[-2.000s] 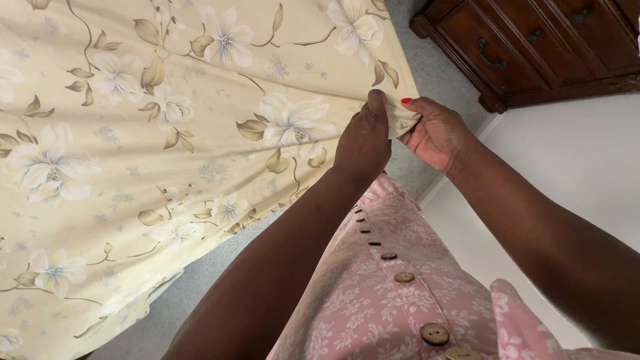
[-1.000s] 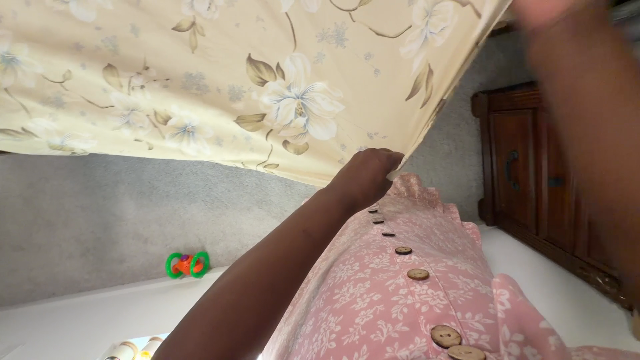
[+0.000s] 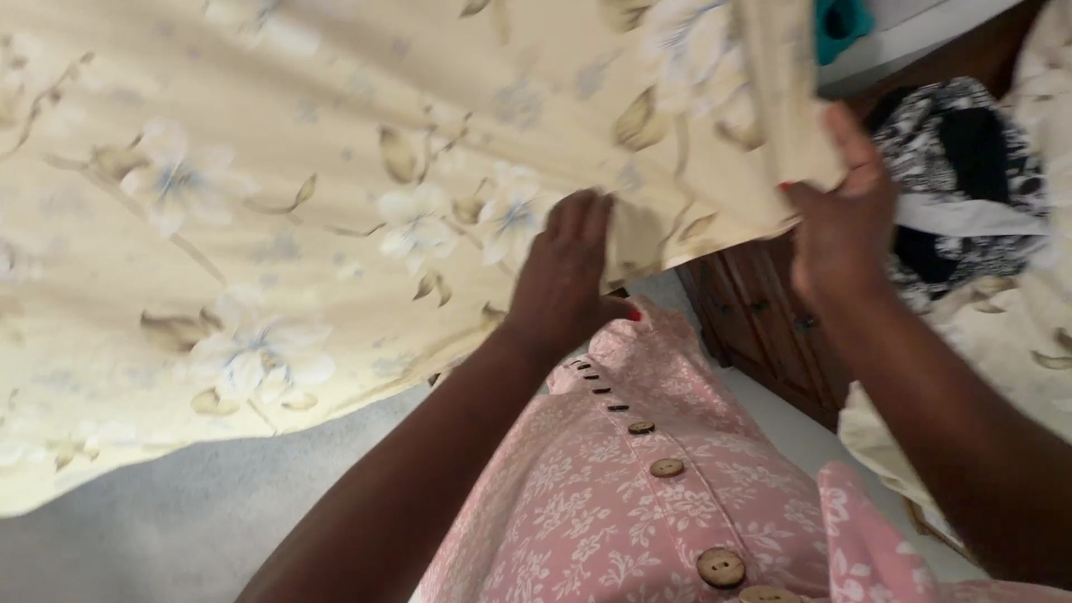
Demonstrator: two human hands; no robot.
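Observation:
A cream sheet of floral fabric (image 3: 335,209), printed with white flowers and brown leaves, hangs spread across the upper left and middle. My left hand (image 3: 565,268) grips its lower edge near the centre, fingers over the cloth and thumb below. To the right, my right hand (image 3: 842,209) holds a folded corner of the same fabric between thumb and fingers. Slight blur softens the cloth at both hands. The fabric's far side is out of view.
Behind the hands stands a dark wooden cabinet (image 3: 766,322). Black-and-white patterned cloth (image 3: 963,184) lies at right beside more cream floral fabric (image 3: 988,360). A teal object (image 3: 840,29) is at the top right. Grey carpet (image 3: 209,519) shows at lower left.
My right hand, high at the right edge a second ago, is now lower and nearer my left hand, on the fabric's corner. The view has turned, bringing black-and-white cloth into sight.

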